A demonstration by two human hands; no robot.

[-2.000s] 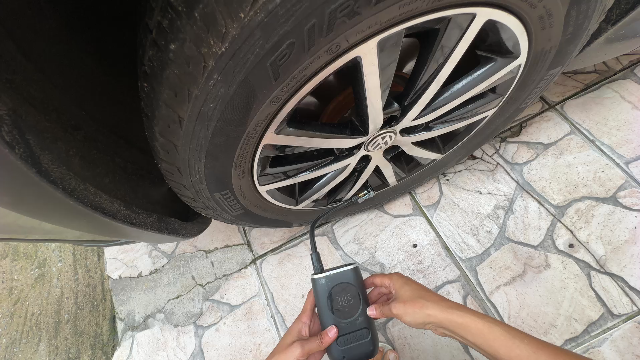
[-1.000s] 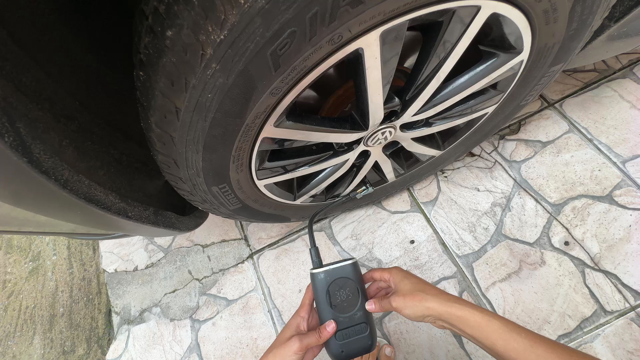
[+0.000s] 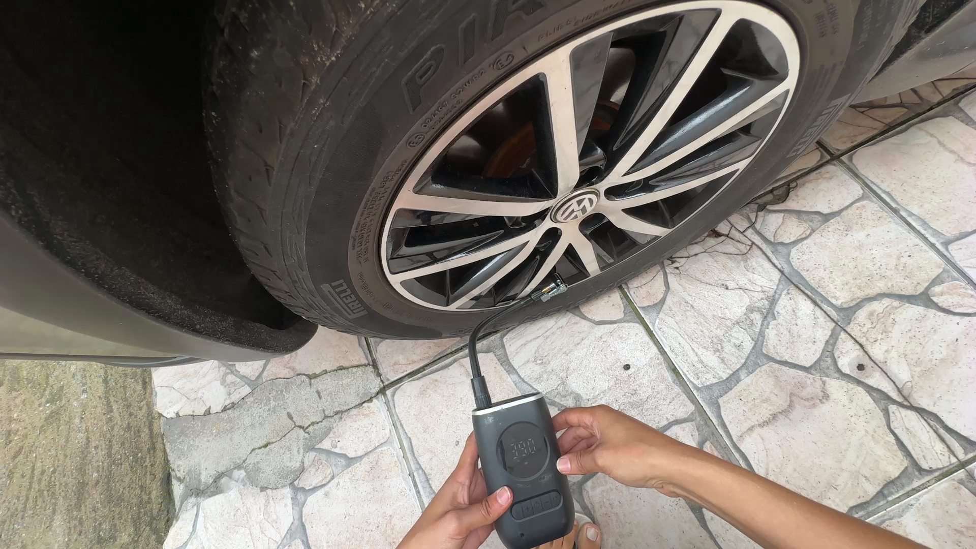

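A dark grey portable tire inflator [image 3: 526,488] with a round lit display and a button strip is held upright between both hands. My left hand [image 3: 465,503] grips its left side, thumb on the front beside the buttons. My right hand [image 3: 602,446] holds its upper right edge with thumb and fingers. A black air hose [image 3: 474,347] rises from the inflator's top and curves to a metal valve connector [image 3: 550,289] at the lower rim of the alloy wheel [image 3: 564,191]. The Pirelli tire [image 3: 305,191] surrounds that wheel, which bears a Volkswagen center cap [image 3: 575,206].
The car's wheel arch and bumper edge [image 3: 152,320] overhang at the left. Stone-patterned floor tiles [image 3: 808,419] lie below and to the right, with a cracked cement patch [image 3: 274,435] and rough mossy ground [image 3: 76,457] at the left. Toes [image 3: 587,535] show under the inflator.
Both hands keep their hold on the inflator, and the hose stays at the wheel. The digits on the display look different from those of the earlier frames.
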